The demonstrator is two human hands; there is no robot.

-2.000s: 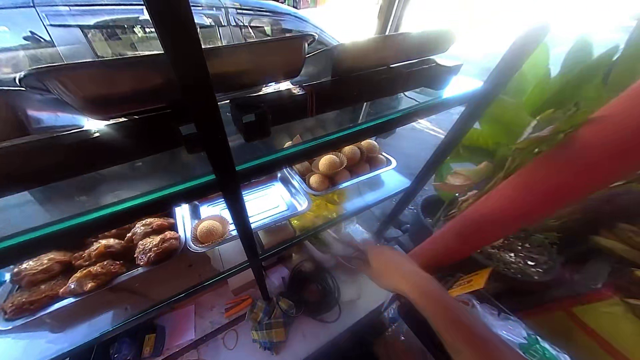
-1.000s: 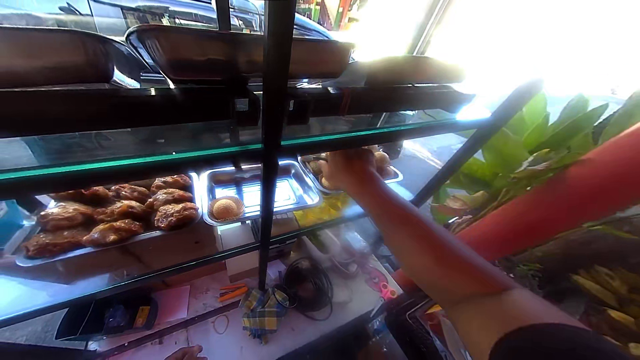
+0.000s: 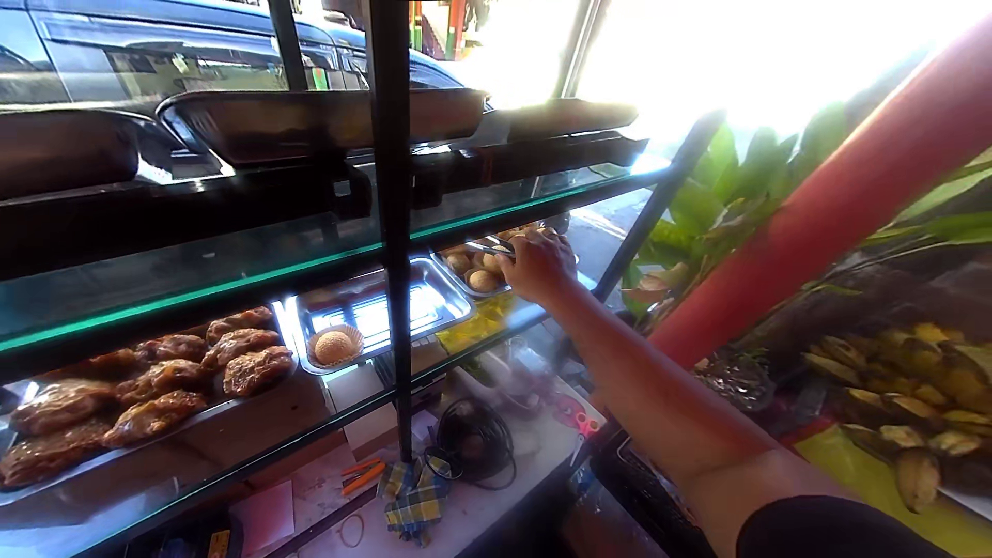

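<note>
My right hand [image 3: 539, 263] reaches over the right-hand metal tray of round sesame-coated balls [image 3: 482, 280]. Its fingers are closed around metal tongs [image 3: 492, 248], whose end lies over the balls. To the left, a mostly bare metal tray [image 3: 457, 302] has one sesame ball in a paper cup [image 3: 335, 346] at its near left corner. Further left a tray [image 3: 291, 372] bears several glazed brown fried pieces [image 3: 159, 380]. My left hand is not in view.
A black vertical post [image 3: 391, 232] and a glass shelf edge [image 3: 194, 294] cross in front of the trays. Below lie a coiled black cable [image 3: 477, 442], a checkered cloth [image 3: 415, 500], orange-handled pliers [image 3: 363, 474] and scissors [image 3: 586, 426]. A red pole [image 3: 821, 186] slants at right, near bananas [image 3: 914, 387].
My right hand has moved from below the right tray to over the sesame balls, and tongs now show in it. Fingers seen at the bottom edge one second ago are out of view.
</note>
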